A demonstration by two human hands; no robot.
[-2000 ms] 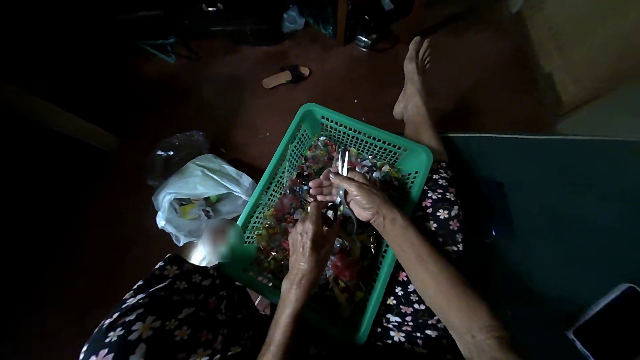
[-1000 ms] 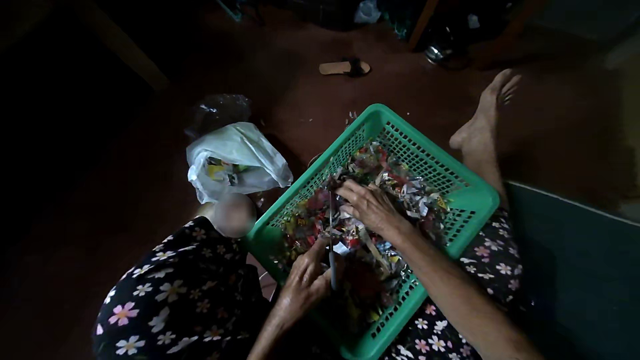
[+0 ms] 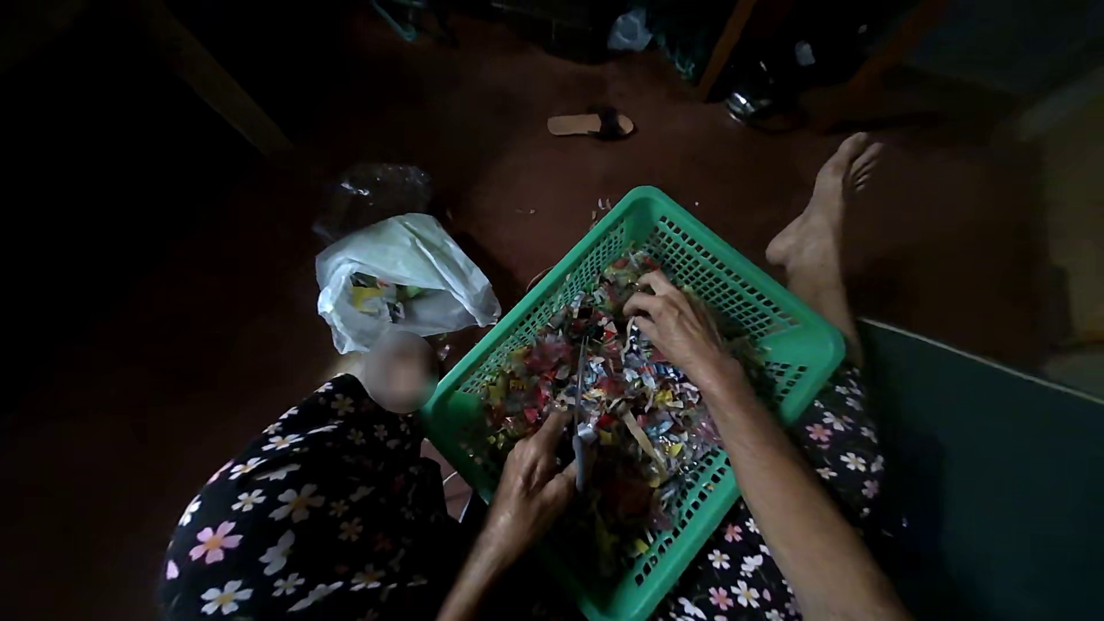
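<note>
A green plastic basket [image 3: 802, 345] with slatted sides rests tilted across my lap, holding many small shredded scraps [image 3: 638, 379] of coloured plastic wrapper. My left hand [image 3: 535, 474] is low in the basket, closed around the handle of a pair of scissors [image 3: 580, 440], whose thin blades point away from me over the scraps. Up and to the right, my right hand [image 3: 677, 328] reaches into the pile with its fingers bent and spread. Its fingertips touch the scraps; whether they pinch any piece cannot be told.
A white plastic bag [image 3: 423, 267] with wrapper pieces inside lies on the floor at the left, a clear plastic bag [image 3: 379, 194] behind it. Farther off lies a sandal [image 3: 591, 124]. My bare foot [image 3: 815, 216] is beyond the basket's right side. A dark green surface [image 3: 983, 448] is at the right.
Two seconds ago my hands were close together near the scissors; now they are apart, the right one down in the scraps. The view has shifted.
</note>
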